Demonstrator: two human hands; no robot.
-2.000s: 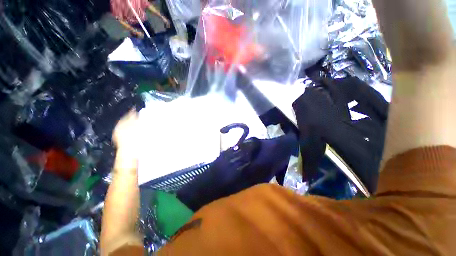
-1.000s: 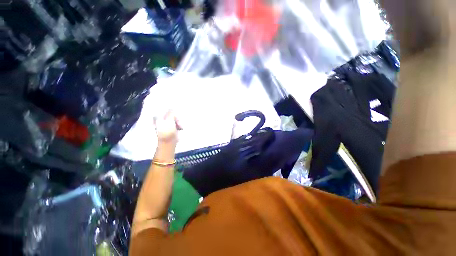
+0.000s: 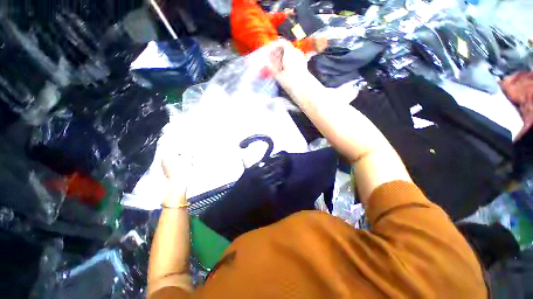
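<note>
A clear polybag (image 3: pixel 234 79) spreads over a stack of white or clear empty bags (image 3: pixel 225 131) on a dark blue lattice basket (image 3: pixel 211 200). My right hand (image 3: pixel 284 60) is stretched far forward, shut on the film at the bag's far right part. My left hand (image 3: pixel 177 167) is low over the near left part of the stack; glare hides its fingers and whether it grips film. A dark navy jacket (image 3: pixel 298 178) lies against my front, with a black curved hanger hook (image 3: pixel 257 146) rising from its collar over the stack.
A black jacket (image 3: pixel 426 146) with white tags lies at right. A person in orange-red (image 3: pixel 252 26) is beyond the stack, near glossy bagged garments (image 3: pixel 403 49). A blue basket (image 3: pixel 169 63) stands far left. Dark bagged piles (image 3: pixel 76 134) cover the left. Pinkish cloth (image 3: pixel 520 96) shows at the right edge.
My right arm has come down from the right edge and reaches forward. The clear film, raised and spread before, is now lower and gathered toward the stack. My left hand has moved slightly left and down.
</note>
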